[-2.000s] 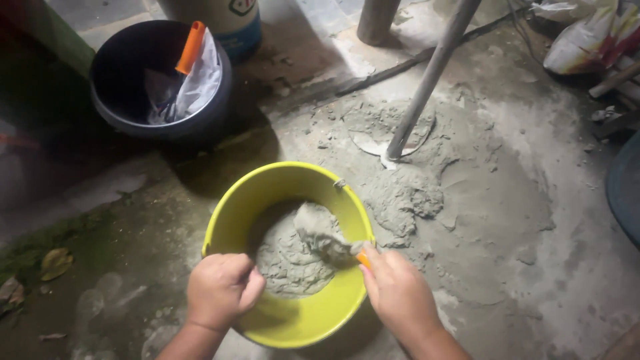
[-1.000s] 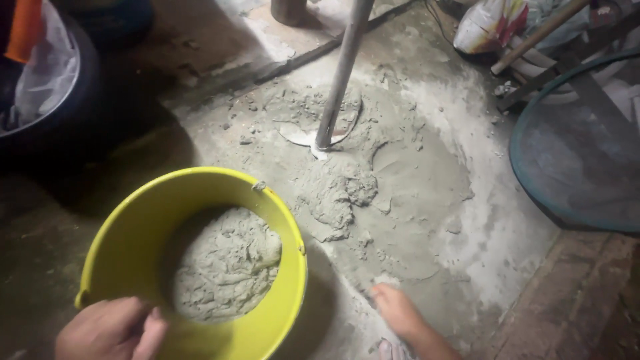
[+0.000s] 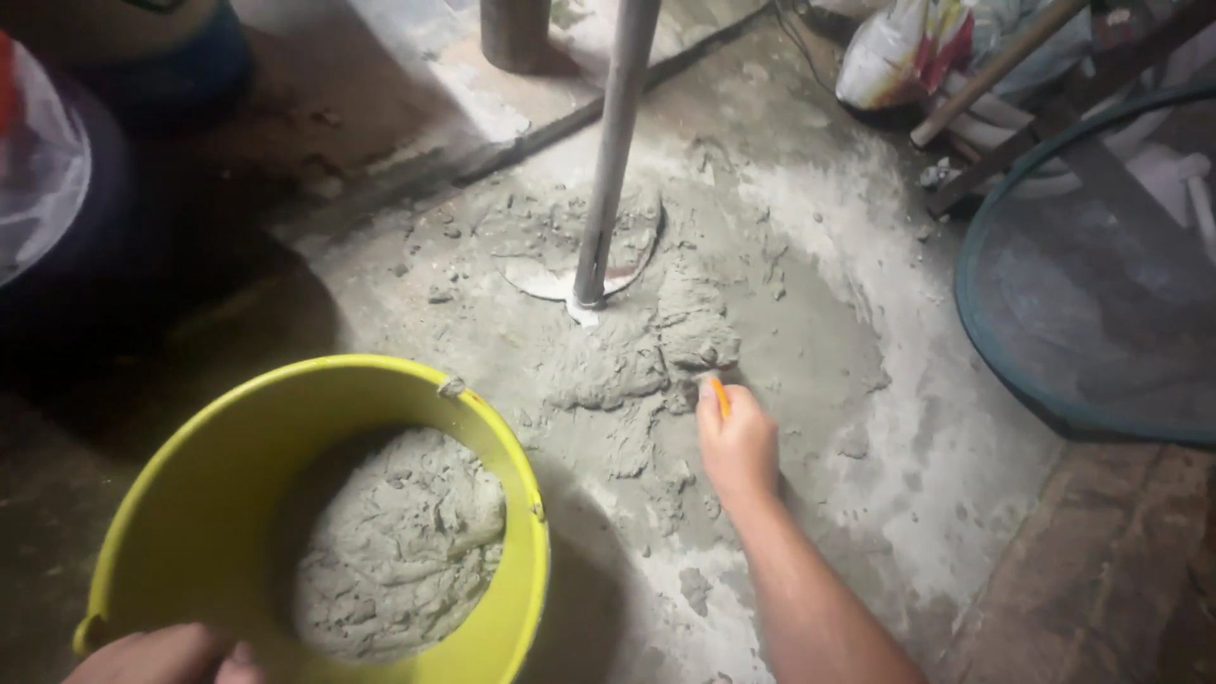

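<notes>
My right hand point(image 3: 739, 437) is closed on the orange handle point(image 3: 720, 396) of a trowel, whose blade is hidden in the wet mortar point(image 3: 608, 366) heaped on the floor. At the lower left stands a yellow bucket point(image 3: 328, 366), partly filled with grey mortar point(image 3: 408, 546). My left hand point(image 3: 166, 655) grips the bucket's near rim, its lower part cut off by the frame. Behind the heap a long shaft point(image 3: 613, 161) slants up from a metal blade point(image 3: 541, 277), partly covered by mortar.
A dark bucket point(image 3: 95, 199) with a clear plastic bag stands at the far left. On the right lies a round sieve point(image 3: 978, 332) with a teal rim, beside wooden sticks point(image 3: 997, 71) and a white-and-red bag point(image 3: 879, 62). A post point(image 3: 515, 33) stands at the back.
My right hand has moved from inside the yellow bucket to the mortar heap on the floor, with the trowel. My left hand stays at the bucket's rim. The view has shifted right.
</notes>
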